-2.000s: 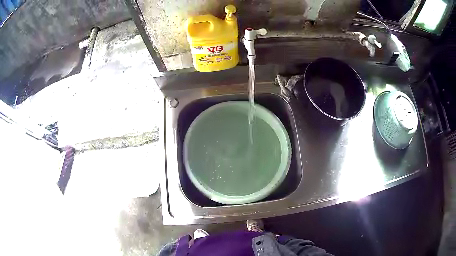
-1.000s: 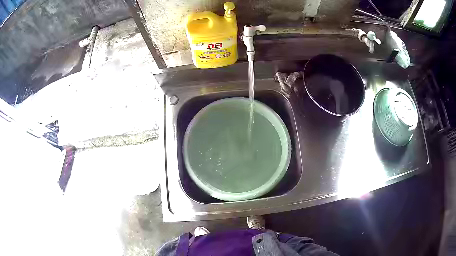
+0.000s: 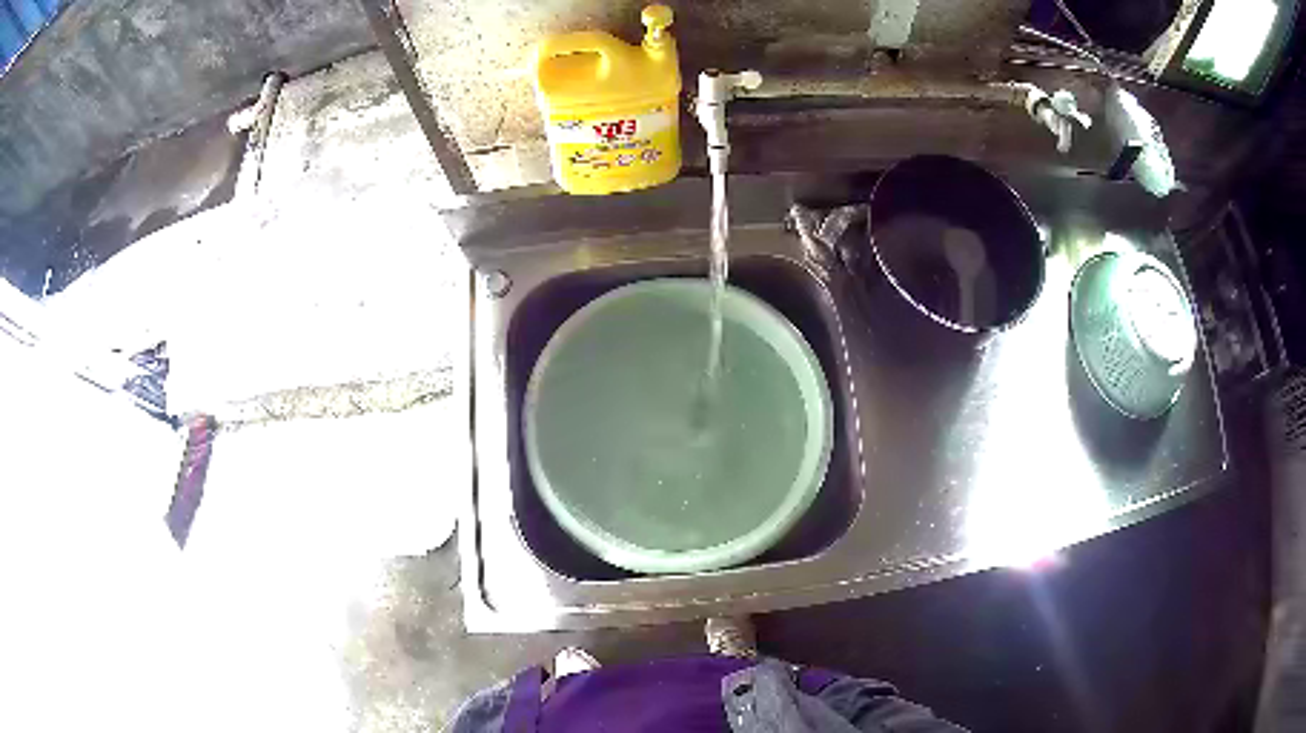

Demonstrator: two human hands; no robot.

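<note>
A large round pale green basin [image 3: 616,430] sits in the stainless steel sink [image 3: 845,430]. It holds water. A white tap [image 3: 718,115] on the wall is running, and its stream falls into the basin right of the middle. Neither of my hands is in the picture. Part of a grey sleeve [image 3: 859,705] and purple clothing [image 3: 645,699] show at the bottom edge.
A yellow jug [image 3: 609,122] stands behind the sink. A dark round pot [image 3: 960,244] and a green colander [image 3: 1124,337] are on the drainboard at right. A second tap [image 3: 1057,112] is on the pipe. The left side is glaringly bright.
The view has shifted slightly, so the sink sits a little higher than two seconds ago. The water stream still runs; its lower end has shifted slightly left. Nothing was grasped or moved.
</note>
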